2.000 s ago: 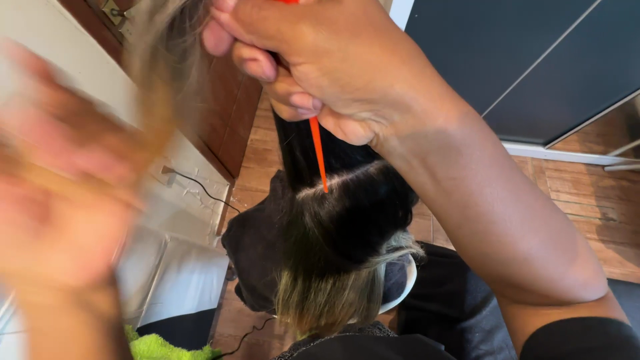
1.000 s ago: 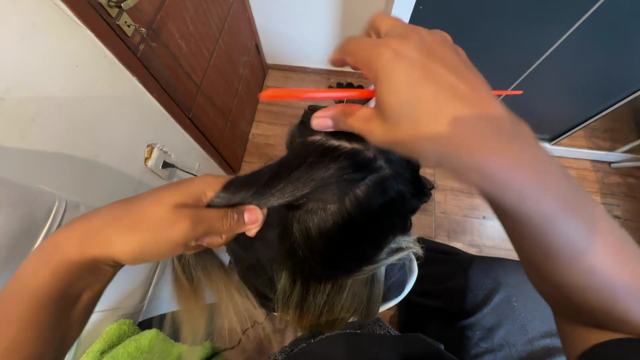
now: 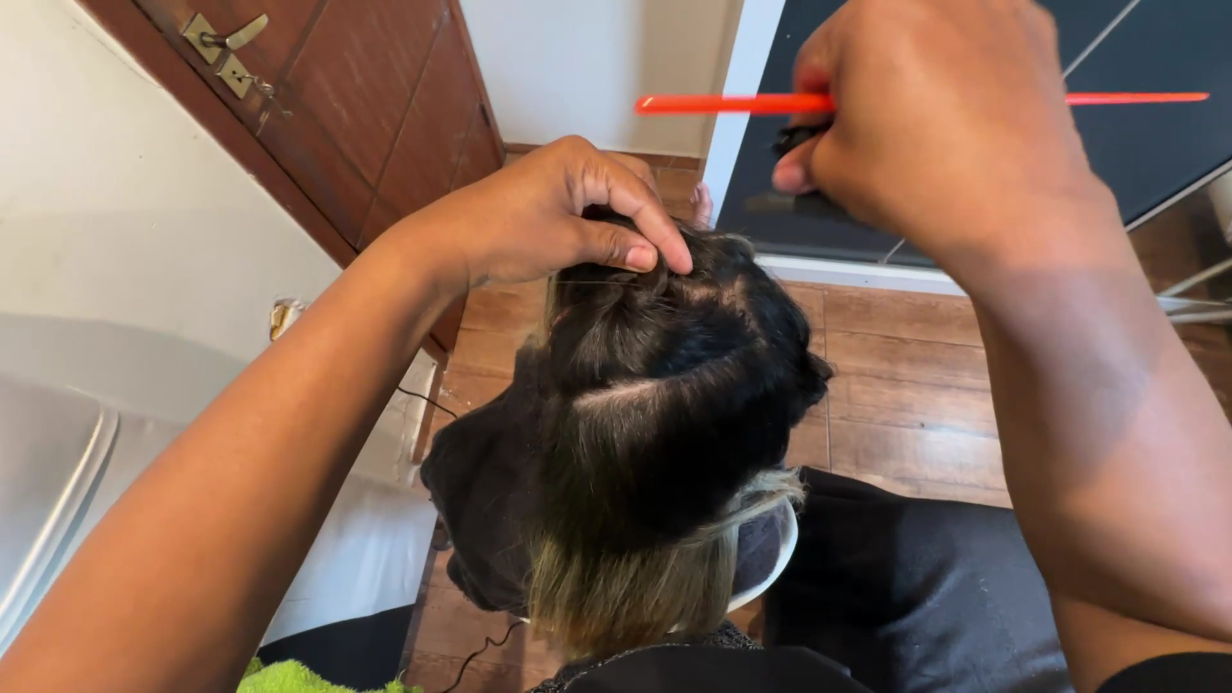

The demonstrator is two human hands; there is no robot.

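A seated person's head of dark hair with lighter ends point(image 3: 664, 385) is in the middle, with a pale parting line across the crown. My left hand point(image 3: 606, 221) pinches a gathered section of hair at the top of that head. My right hand point(image 3: 924, 125) is raised to the upper right, off the head, and grips an orange stick-like tool point(image 3: 731, 104), which looks like a comb's tail and runs crosswise through the fist. A small black item point(image 3: 801, 137), perhaps a hair clip, shows between my right thumb and fingers.
A brown wooden door point(image 3: 385, 87) with handle and keys stands at the upper left beside a pale wall. Dark panels point(image 3: 847, 212) are behind my right hand. A black cape or garment point(image 3: 481, 481) covers the person. A green towel point(image 3: 318, 679) lies at the bottom left; a cable crosses the wooden floor.
My left hand has moved from the side of the head to its top, where the hair is now gathered. My right hand has lifted away from the head with the orange tool.
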